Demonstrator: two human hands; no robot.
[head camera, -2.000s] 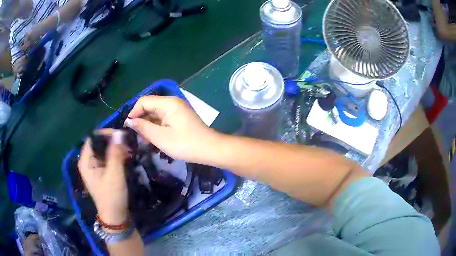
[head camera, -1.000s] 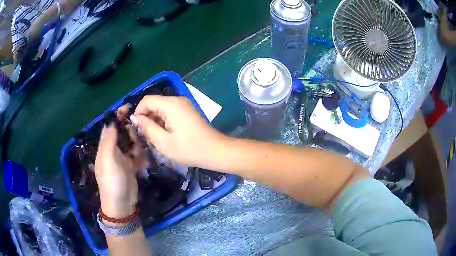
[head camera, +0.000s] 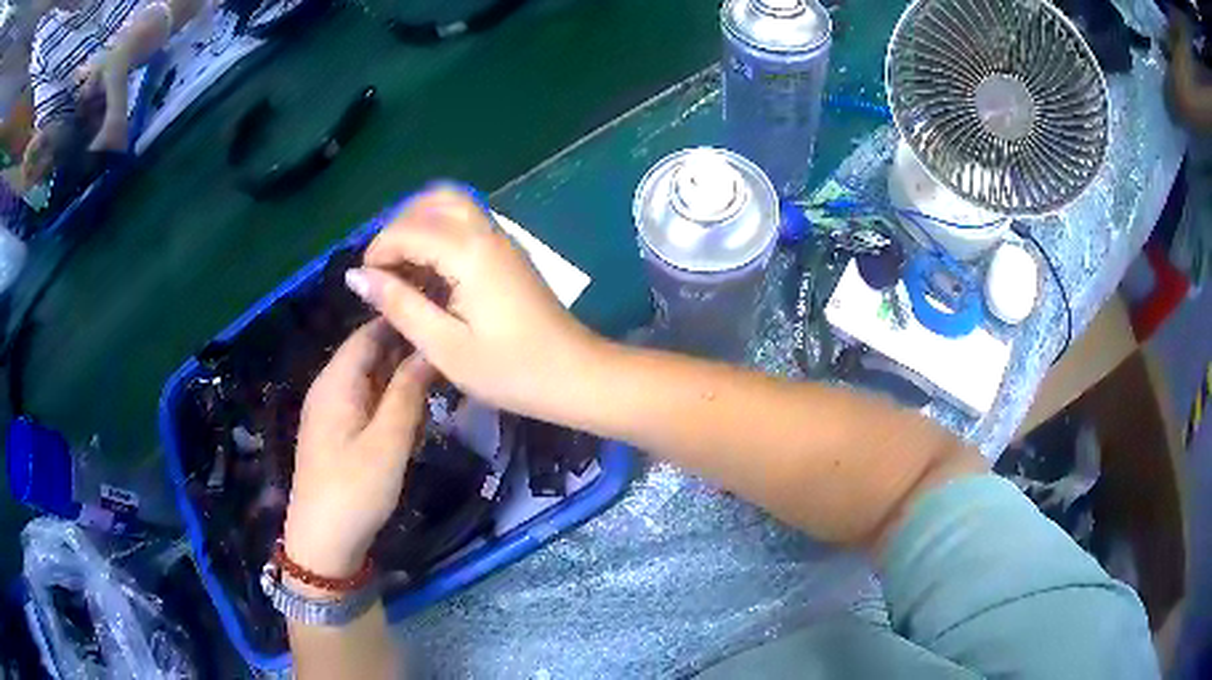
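Observation:
A blue bin (head camera: 532, 527) holds a heap of small black plastic parts (head camera: 439, 511) and some pale pieces. My right hand (head camera: 465, 299) is over the back of the bin, thumb and fingers bent close together. My left hand (head camera: 352, 445), with a red-brown band and a metal bracelet at the wrist, is over the middle of the bin, just below my right hand. Its fingertips are bent and partly hidden behind my right hand. What lies between the fingers of either hand cannot be made out.
Two silver cans (head camera: 707, 219) stand right of the bin, near a white fan (head camera: 1004, 106). Blue tape (head camera: 941, 295) lies on a white block (head camera: 977, 369). Black bands (head camera: 312, 153) lie on the green belt (head camera: 558, 80). A blue cap (head camera: 40, 465) and clear bag (head camera: 87, 585) are left. Another person's arm shows top left.
The dark part seen at my left fingertips no longer shows. My left hand has turned and moved right, under my right hand. The black bands on the belt have shifted up and right in the view.

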